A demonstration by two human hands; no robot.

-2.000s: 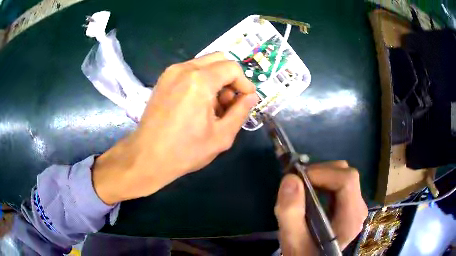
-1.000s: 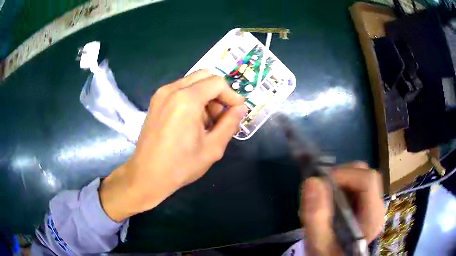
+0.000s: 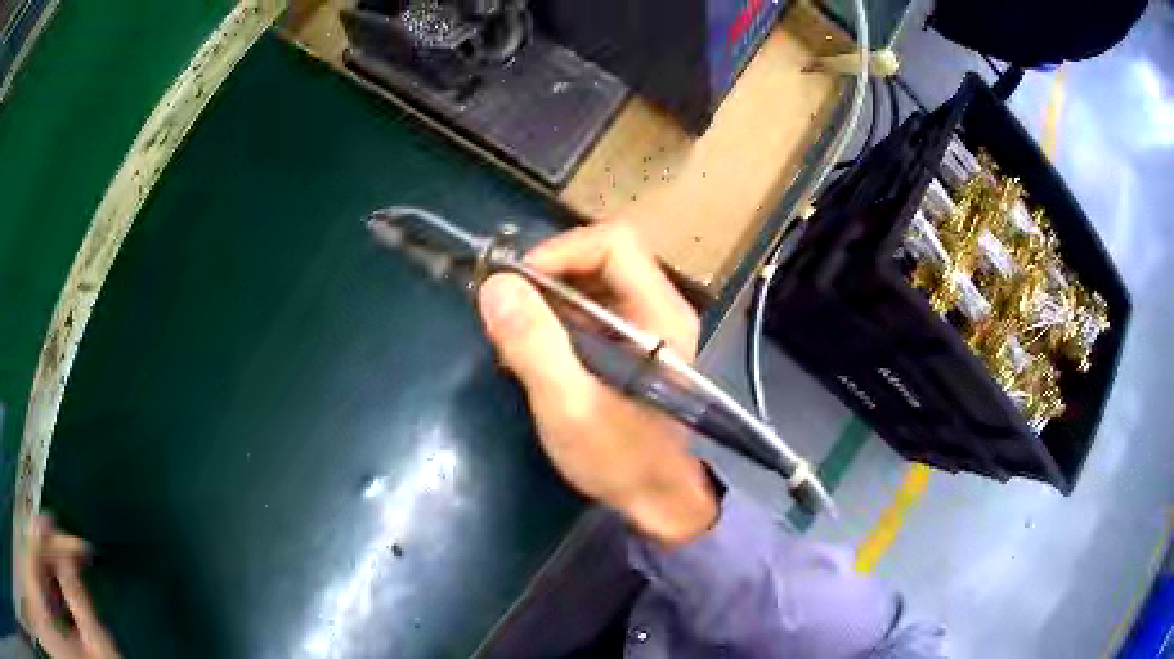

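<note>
My right hand (image 3: 599, 373) grips a dark, pen-like soldering iron (image 3: 631, 367) in mid-picture. A thin pale tube curves along the iron to its tip. The tip points to the upper left, above the dark green bench (image 3: 245, 361), and touches no workpiece. My left hand (image 3: 67, 599) shows only in part at the lower left edge, blurred and cut off, beside the cream rail. Whether it holds anything cannot be told. The white socket housing is not in view.
A cream rail (image 3: 80, 283) borders the bench at left. At the top, a brown tray (image 3: 682, 180) holds a dark metal holder (image 3: 515, 97) and a black unit (image 3: 631, 45). At right, a black bin (image 3: 888, 367) holds many brass parts (image 3: 1017, 290). A pale cable (image 3: 762, 322) hangs beside the tray.
The view has swung right, so the bin shows and the housing and bagged cord are out of view. My left hand is now at the lower left edge, away from the housing.
</note>
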